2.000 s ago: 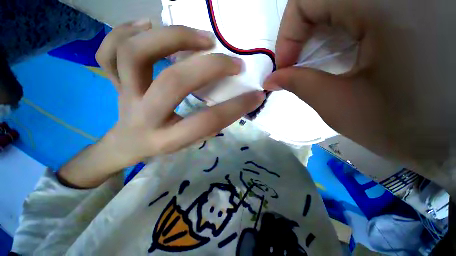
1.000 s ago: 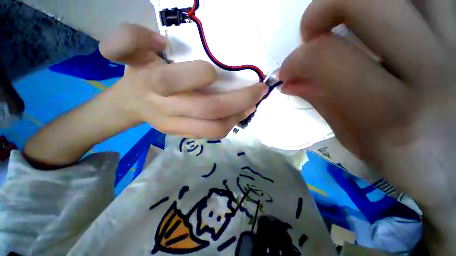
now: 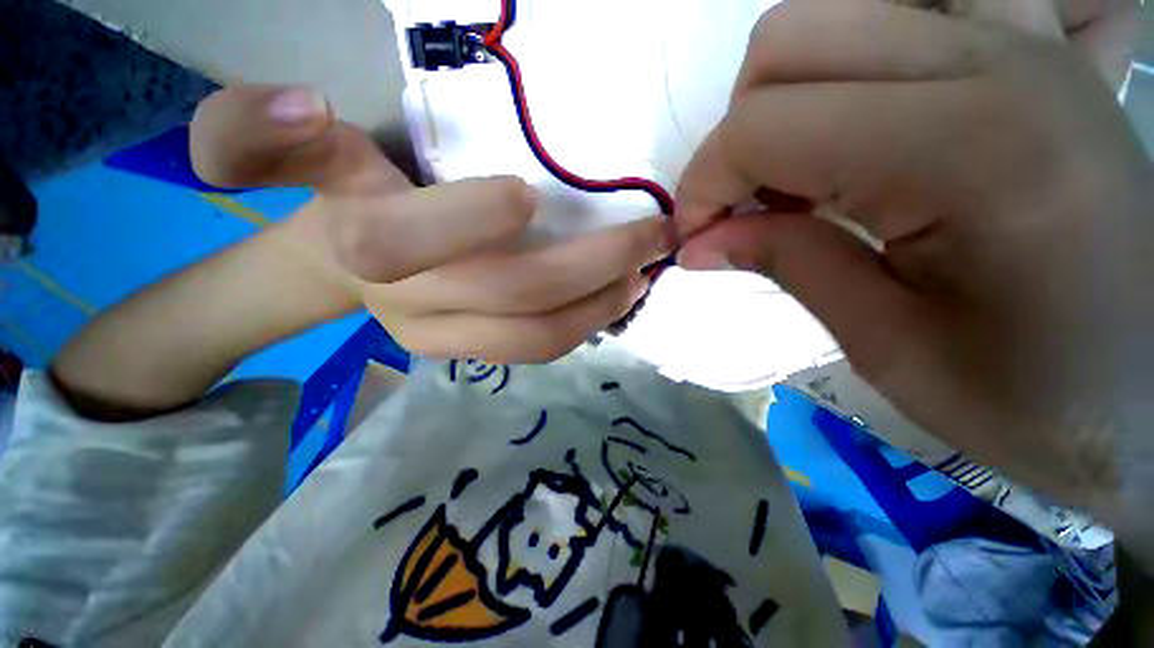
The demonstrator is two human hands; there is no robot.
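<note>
A white housing [image 3: 608,101] lies in front of me, overexposed. A red-and-black twin lead [image 3: 538,146] curves over it from the top edge to my fingertips. A black connector [image 3: 443,46] sits at the housing's upper left edge, joined to red wire. My left hand [image 3: 468,260] lies palm-up at the housing's lower left, fingertips at the lead. My right hand [image 3: 886,203] pinches the lead at the same spot, thumb and index finger touching it. The pinched point itself is hidden by the fingers. A dark piece of the lead end shows just below the fingertips.
A pale grey bench surface [image 3: 291,63] is at the upper left. Blue floor [image 3: 152,253] with yellow lines lies below left. A blue bin [image 3: 886,506] with a pale bag is at lower right, under a black slotted strip. My patterned apron or shirt fills the bottom.
Since one second ago, my right hand has moved left and down to meet my left fingertips. The white strand between the hands is no longer visible. The black connector, covered two seconds ago, now shows.
</note>
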